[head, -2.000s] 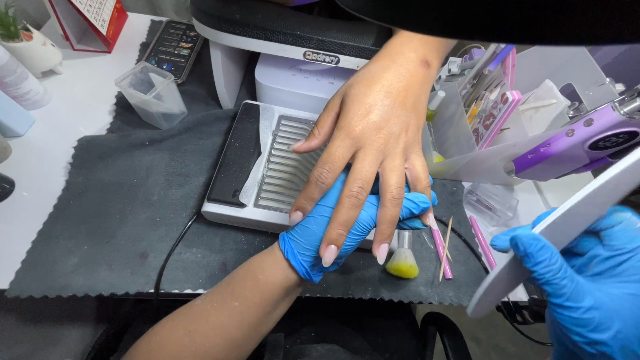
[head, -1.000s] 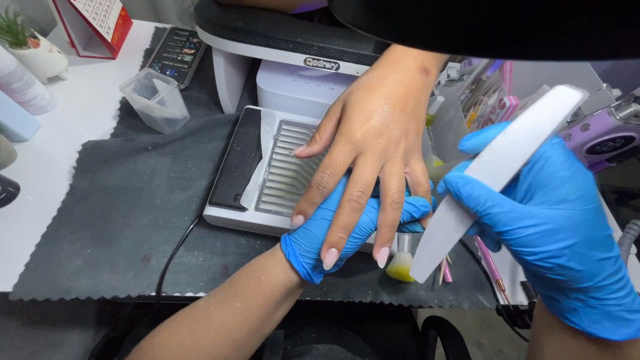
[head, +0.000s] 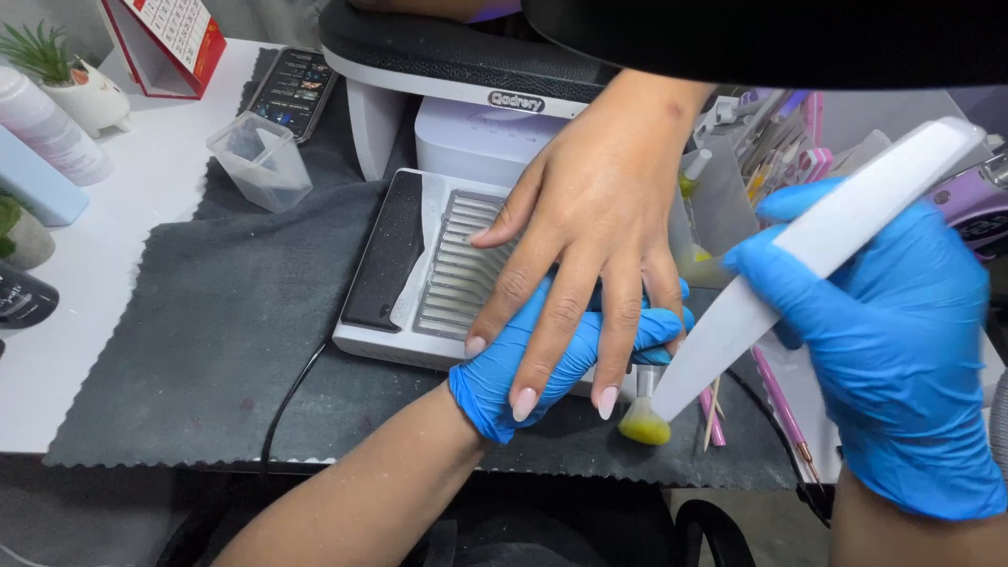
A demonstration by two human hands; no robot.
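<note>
My left hand [head: 535, 362], in a blue glove, lies under another person's hand [head: 606, 205] and holds its little finger between fingertips. That hand is palm down with fingers spread and long pale pink nails. My right hand [head: 890, 331], also gloved in blue, grips a curved white nail file [head: 795, 260]. The file slants down to the left, its lower end by a dust brush with yellow-green bristles [head: 646, 425]. Beneath the hands is a nail dust collector [head: 457, 276] with a metal grille, partly hidden.
A padded armrest [head: 472, 67] spans the back. On the dark cloth mat [head: 213, 331] are a clear plastic cup [head: 264, 161] and a phone [head: 295, 90]. Pink-handled tools [head: 776, 394] lie at the right, below a tool organizer [head: 720, 189]. A purple nail drill unit [head: 972, 197] stands far right.
My right hand has moved left and inward from the right edge with the file, whose lower end is now near the brush. My left hand and the other person's hand have barely moved.
</note>
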